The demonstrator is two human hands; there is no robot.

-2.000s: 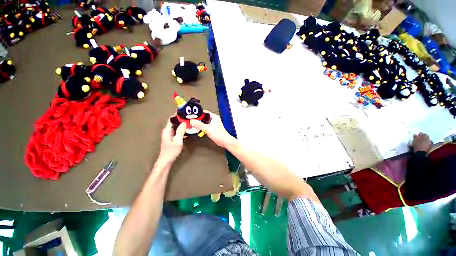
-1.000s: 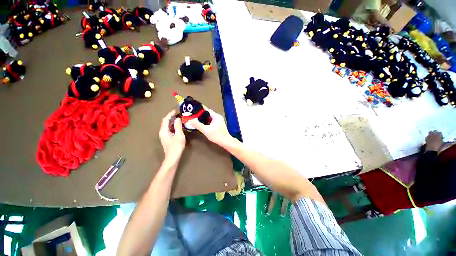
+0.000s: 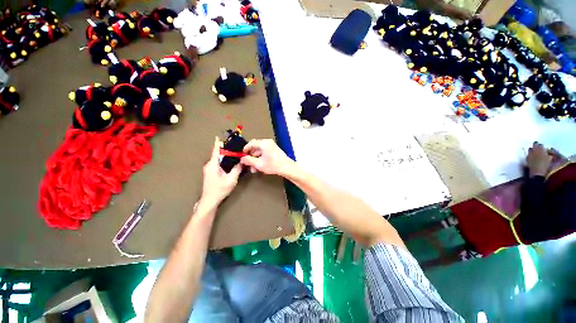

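A black plush penguin (image 3: 233, 162) is held over the brown table, turned so its white face does not show. A small party hat (image 3: 238, 130) shows at its top. My left hand (image 3: 218, 178) holds the penguin from the left. My right hand (image 3: 265, 158) pinches the red scarf (image 3: 232, 153), which lies as a taut strip across the penguin. The fingertips partly hide both.
A red scarf pile (image 3: 95, 170) and thread snips (image 3: 131, 226) lie left. Banded penguins (image 3: 151, 76) are beyond the pile. Single penguins lie on the brown table (image 3: 231, 86) and white table (image 3: 314, 108). Another person's hands (image 3: 539, 159) rest far right.
The penguin has turned from face toward me to its dark side. My right fingers have moved from its front to the red strip, now pulled straight. The view has shifted slightly.
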